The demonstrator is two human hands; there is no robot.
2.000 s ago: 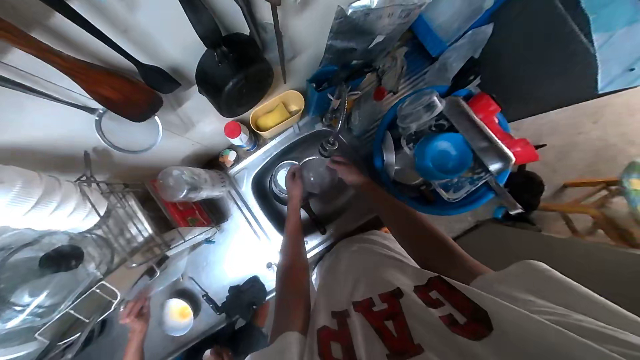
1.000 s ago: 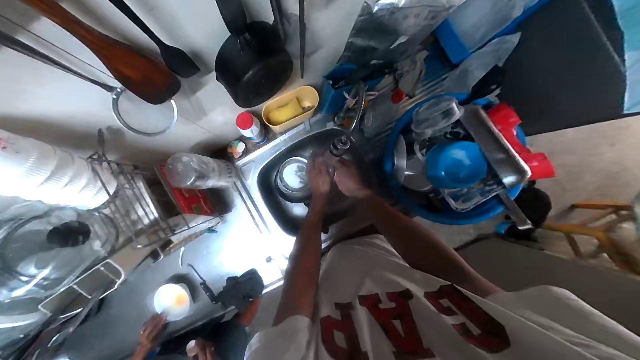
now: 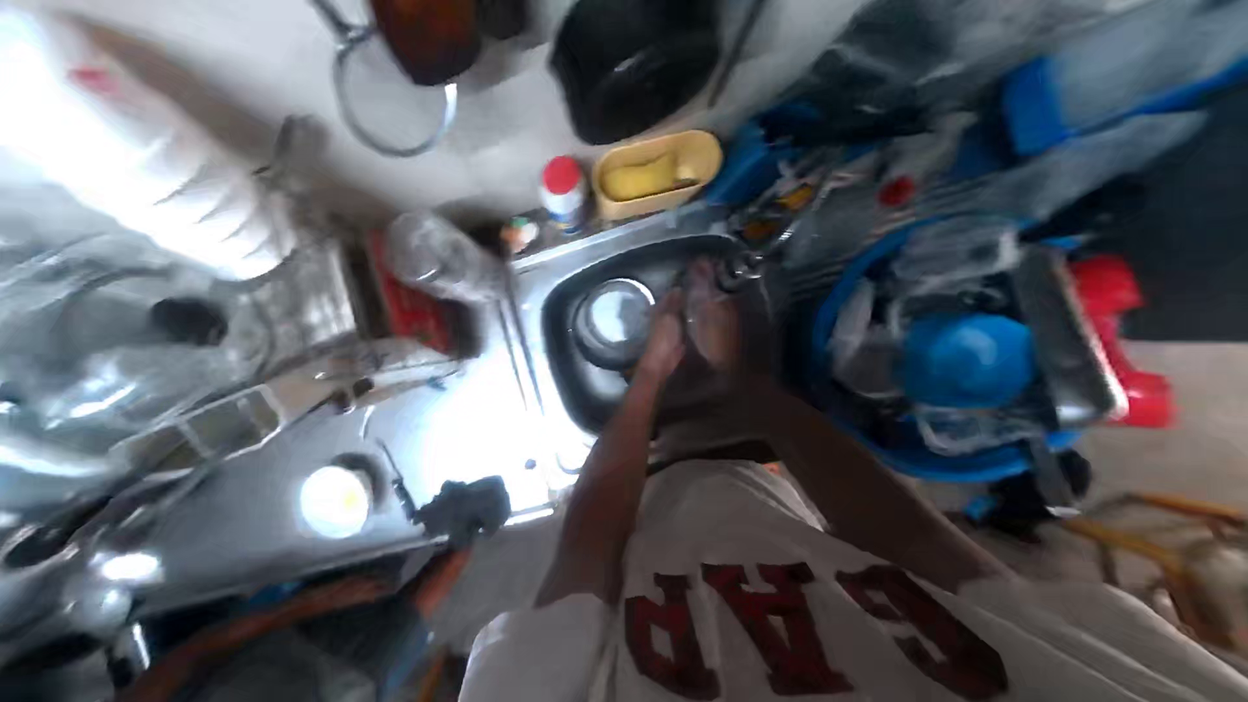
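Observation:
My left hand (image 3: 665, 339) is over the middle of the dark sink basin (image 3: 575, 395), close beside my right hand (image 3: 713, 317). Under the metal faucet (image 3: 747, 265), my right hand has its fingers stretched toward the wall side. The image is blurred, and whether either hand holds something small cannot be told. A round metal bowl (image 3: 617, 314) lies in the basin, just left of my left hand.
Right of the sink, a blue tub (image 3: 837, 292) holds a blue bowl (image 3: 965, 360) and other dishes. Behind the sink are a yellow container (image 3: 698, 146) and a red-capped bottle (image 3: 563, 193). A white bowl (image 3: 334, 501) sits on the left counter; another person's arm (image 3: 292, 600) is below.
The clear round item between my hands two seconds ago is no longer seen there. The other person's hand has left the white bowl. The view has shifted noticeably.

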